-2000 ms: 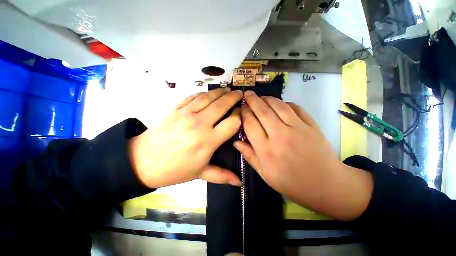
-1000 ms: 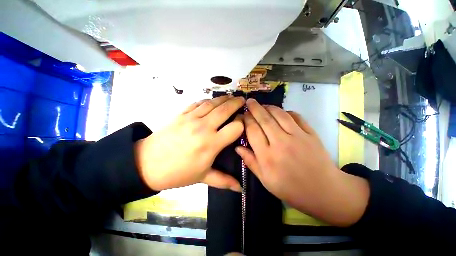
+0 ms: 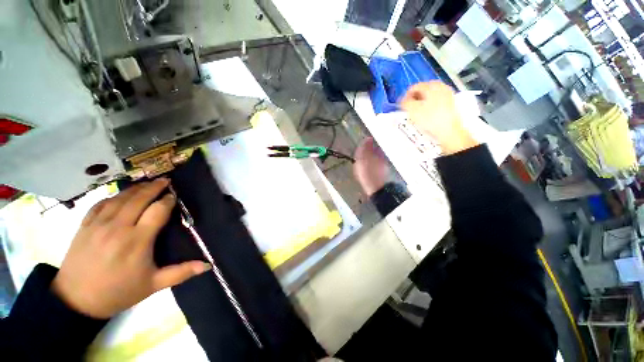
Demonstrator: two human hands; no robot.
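Note:
A long black zippered panel (image 3: pixel 243 265) lies slanted on the pale machine bed, its far end at the brass-coloured clamp (image 3: pixel 155 162). The silvery-pink zipper teeth (image 3: pixel 224 283) run down it, with a small shiny piece near the top. My left hand (image 3: pixel 123 247) lies flat on the panel's left side, fingertips close to the clamp and thumb stretched to the teeth. It presses the cloth without gripping it. My right hand (image 3: pixel 432 109) is away from the panel, at the near rim of a small blue bin (image 3: pixel 406 74). Its fingers are curled; whether they hold anything cannot be told.
Green-handled snips (image 3: pixel 300 151) lie right of the bed by yellow tape (image 3: pixel 303 240). The white machine head (image 3: pixel 56 155) stands at left. A black bundle (image 3: pixel 346 71) lies beside the bin. A blurred hand shape, perhaps a reflection, shows below my right hand. A marked white sheet (image 3: pixel 424 145) lies under my right arm.
The view has swung to the right. My right hand has left the panel and moved to the small blue bin. My left hand has stayed on the panel, which now looks slanted.

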